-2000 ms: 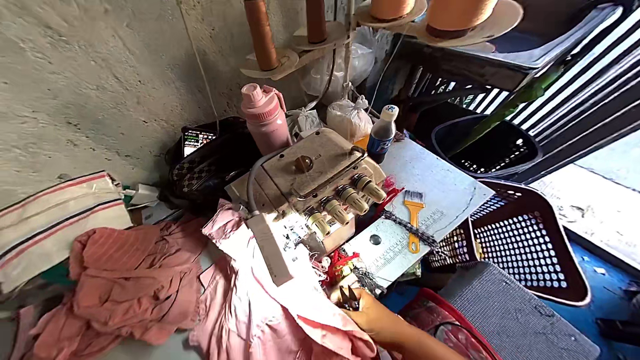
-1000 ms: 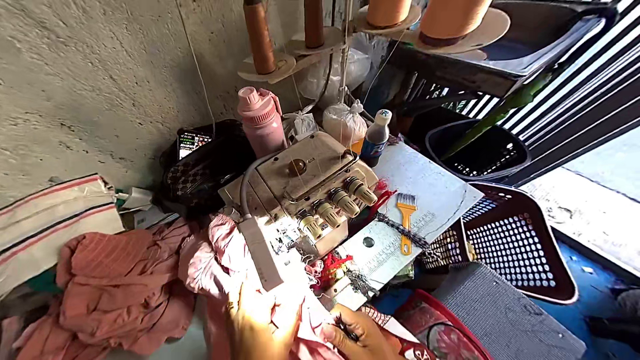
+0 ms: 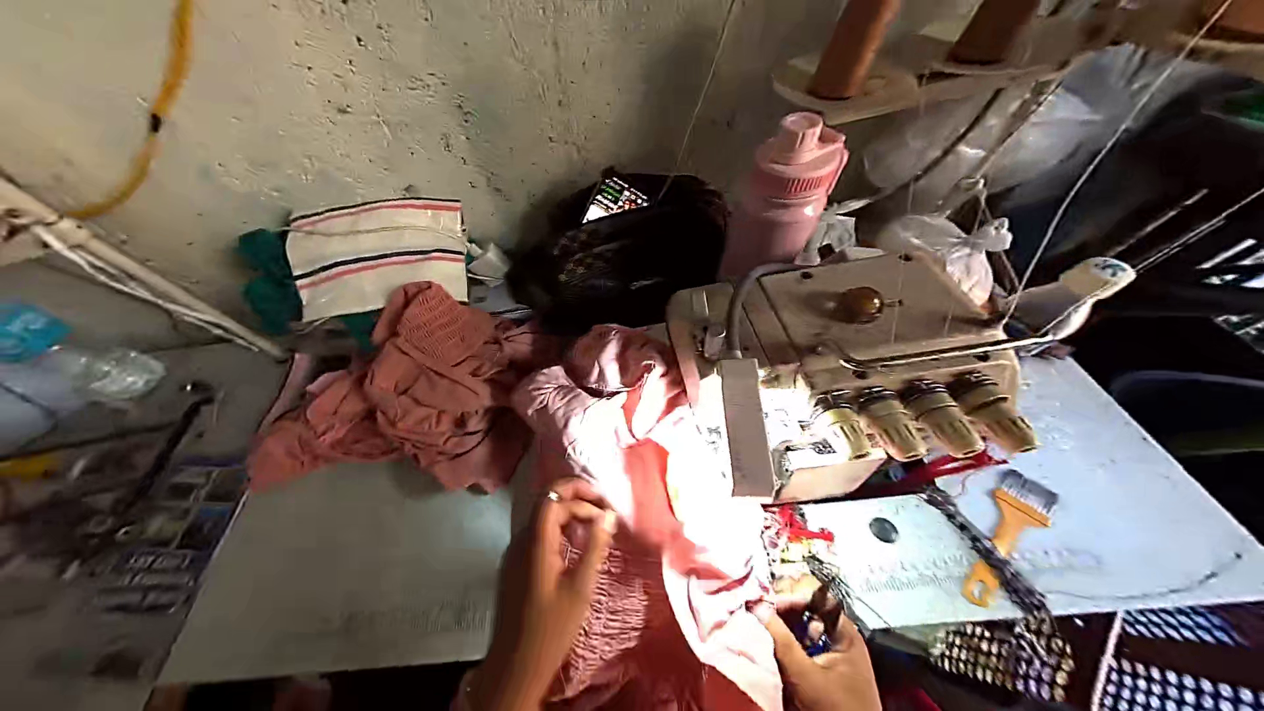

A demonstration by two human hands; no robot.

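Note:
A pink garment with shirred parts lies in front of the overlock sewing machine, brightly lit by its lamp. Over the garment's left side is my left hand, fingers bent, thumb and fingertips near each other; whether it pinches cloth is unclear. My right hand grips the garment's edge between thumb and finger and has small dark thread snips in its palm. Red and dark thread scraps lie by the machine's base. Another bunched pink garment rests on the left of the table.
A yellow-handled brush lies on the table's right part. Behind stand a pink bottle and a black bag. A striped cloth leans at the wall. Thread cones hang over the machine. A perforated basket is lower right.
My left hand, out of view two seconds ago, came onto the garment and now has its fingers more curled. The right hand still has the snips. The view has swung left.

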